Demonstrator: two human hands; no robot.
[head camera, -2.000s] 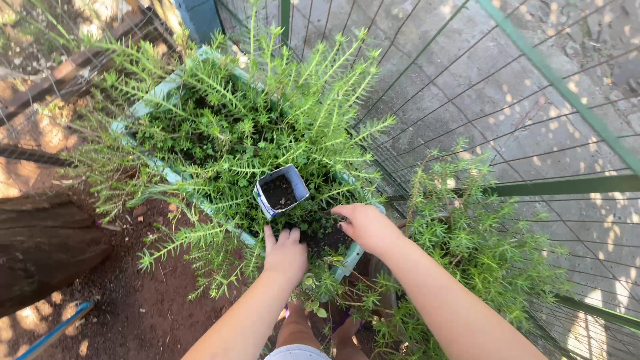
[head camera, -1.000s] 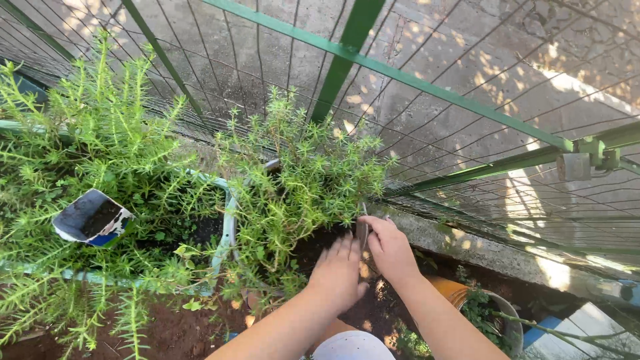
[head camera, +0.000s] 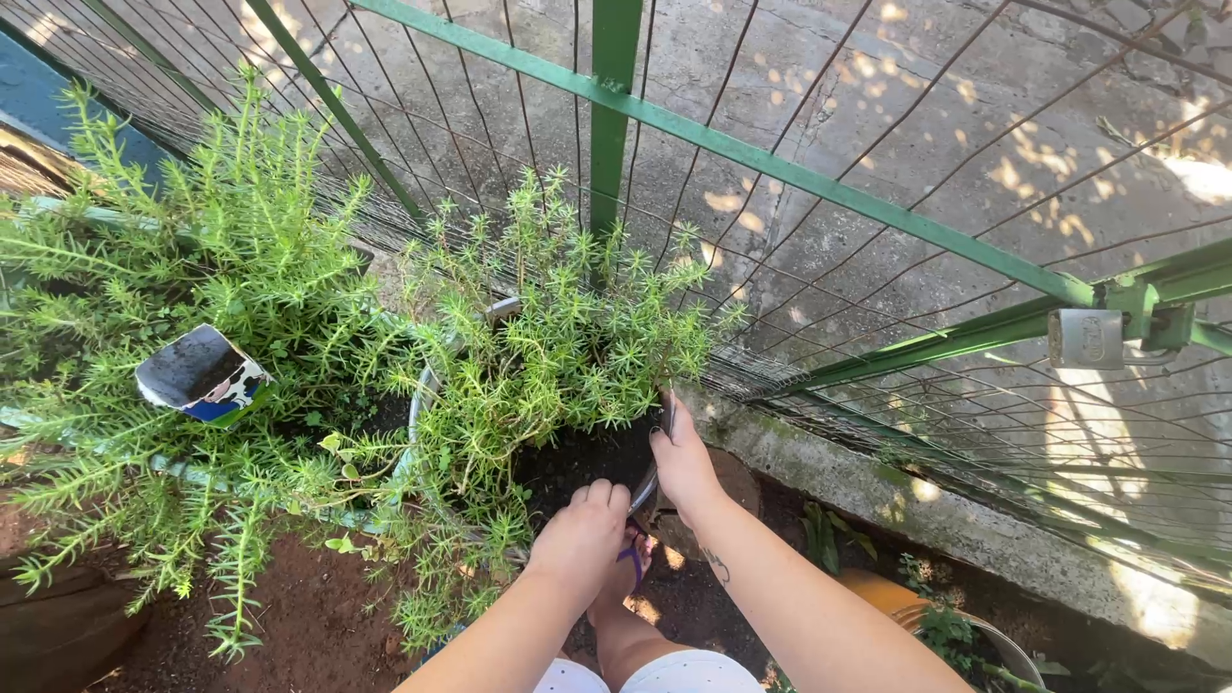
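A round pot holds dark soil and a bushy green plant. My right hand grips the right side of its rim, thumb toward the inside. At the front edge, my left hand rests on the rim with its fingers bent over toward the soil; whether it grips the rim is not clear. To the left, a cut carton with some soil inside leans among the plants of a pale green rectangular planter.
Behind the pots runs a green metal fence with wire mesh and a padlock. A low concrete curb lies along its foot. At the lower right is an orange container with leaves. My sandaled foot is below the pot.
The view has swung right from the rectangular planter to the round pot. My hands were beside the carton two seconds ago; they have moved to the round pot, and are now farther apart than one second ago.
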